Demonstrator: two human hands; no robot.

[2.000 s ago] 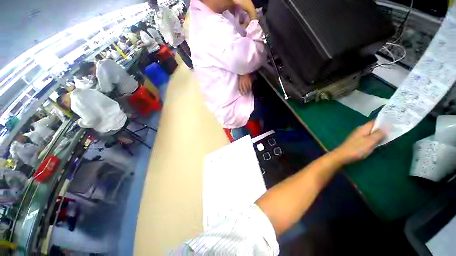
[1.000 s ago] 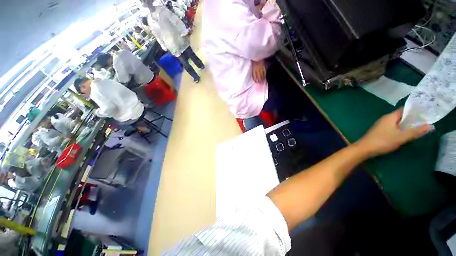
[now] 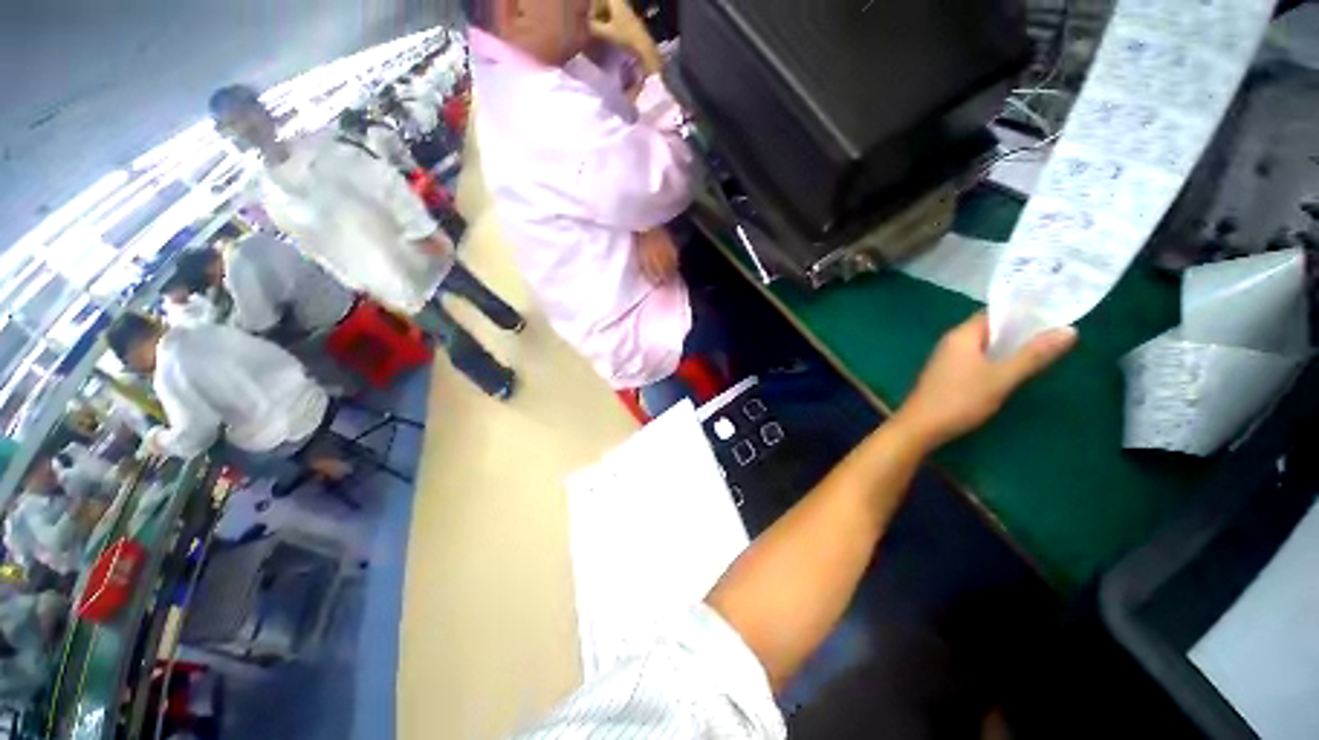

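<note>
My left hand (image 3: 972,379) reaches in from the bottom and pinches the lower end of a long white label strip (image 3: 1114,159) between thumb and fingers. The strip has rows of small grey print and rises to the top right, out of the picture. A white sheet or tray (image 3: 651,513) lies low, left of my forearm. Beside it is a dark tray (image 3: 774,470) with several small square outlines, one of them white. My right hand is not clearly in view; only a small, blurred brownish patch shows at the bottom edge.
Folded printed paper (image 3: 1215,369) lies on the green mat (image 3: 1027,506). A black tote (image 3: 1143,622) stands at the lower right. A black box-shaped fixture (image 3: 854,101) stands on the bench. A person in a pink smock (image 3: 586,203) sits beside it; another person (image 3: 355,217) stands in the aisle.
The view has shifted, bringing the tote and folded paper further into the picture. The standing person appears nearer and larger. My left hand still holds the strip, which now hangs more upright.
</note>
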